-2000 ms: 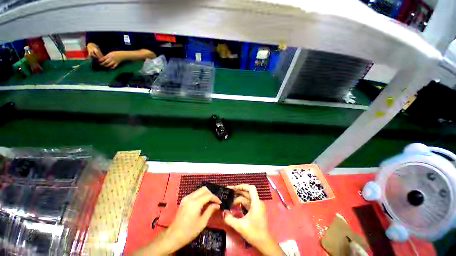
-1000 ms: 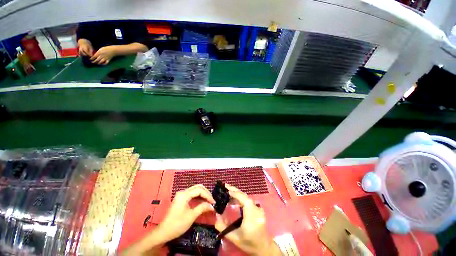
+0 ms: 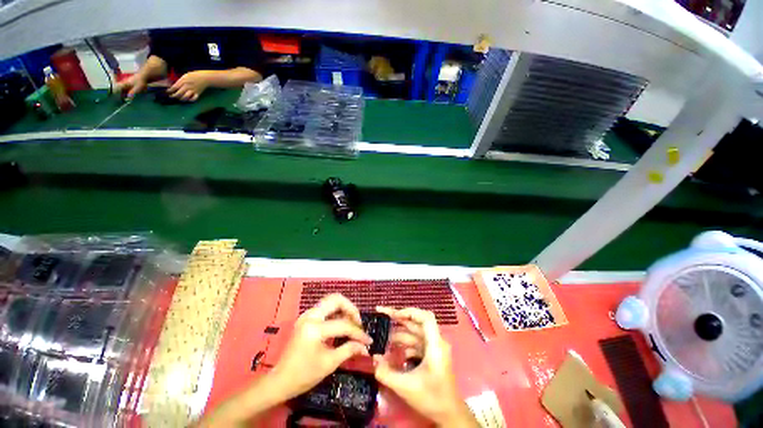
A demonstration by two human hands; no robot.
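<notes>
A small black panel (image 3: 376,332) is held upright between both hands above the red mat. My left hand (image 3: 326,343) grips its left edge with thumb and fingers. My right hand (image 3: 416,359) grips its right side; a dark thin tool seems partly hidden among the fingers. A black device housing (image 3: 345,396), open side up, lies on the mat below the hands, partly covered by my left wrist.
A perforated pad sheet (image 3: 427,299), white stick (image 3: 470,311) and parts box (image 3: 520,299) lie behind. Adhesive sheets (image 3: 194,326) and blister trays (image 3: 71,326) are left; tan card (image 3: 577,391) and fan (image 3: 711,322) right. A black unit (image 3: 340,199) is on the green belt. A person works opposite.
The held black panel has turned from edge-on to its broad face, and my hands have shifted slightly right. The dark tool shows less. The person opposite has spread their hands apart.
</notes>
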